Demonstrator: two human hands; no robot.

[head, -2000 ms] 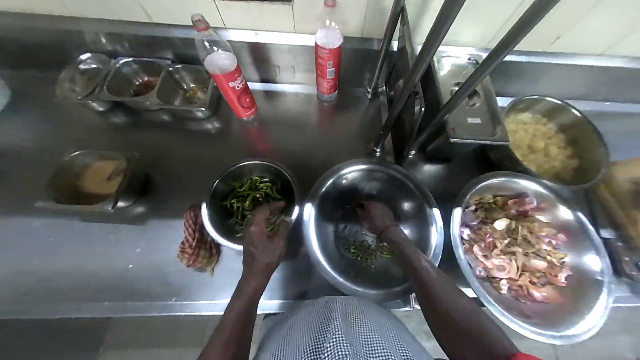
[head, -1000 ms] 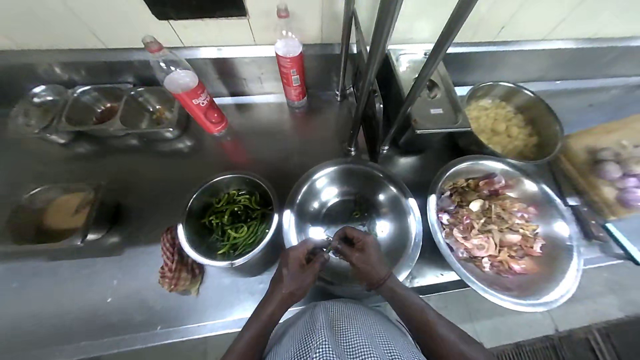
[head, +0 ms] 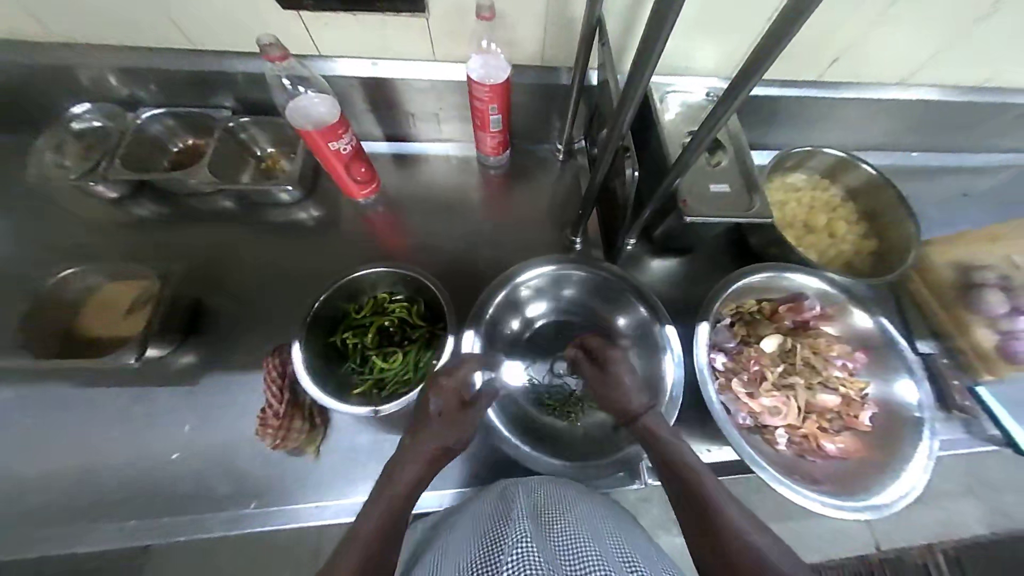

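Green chillies (head: 388,344) fill the lower part of a steel pot (head: 308,392) at centre left. My left hand (head: 452,400) is between this pot and a wide steel bowl (head: 656,432), near both rims; its fingers are blurred and I cannot tell whether they hold anything. Inside the wide bowl, my right hand (head: 604,372) has its fingers curled above a small heap of green stems (head: 560,400); anything pinched in them is hidden.
A bowl of onion peels (head: 792,384) stands on the right, before a pot of pale chopped pieces (head: 820,220) and a board with onions (head: 992,304). A crumpled checked cloth (head: 288,404), two bottles (head: 328,128) and steel containers (head: 176,152) are on the left and at the back.
A second ago my hands were together over the wide bowl's near edge. Now they are apart, the left towards the chilli pot and the right further inside the bowl.
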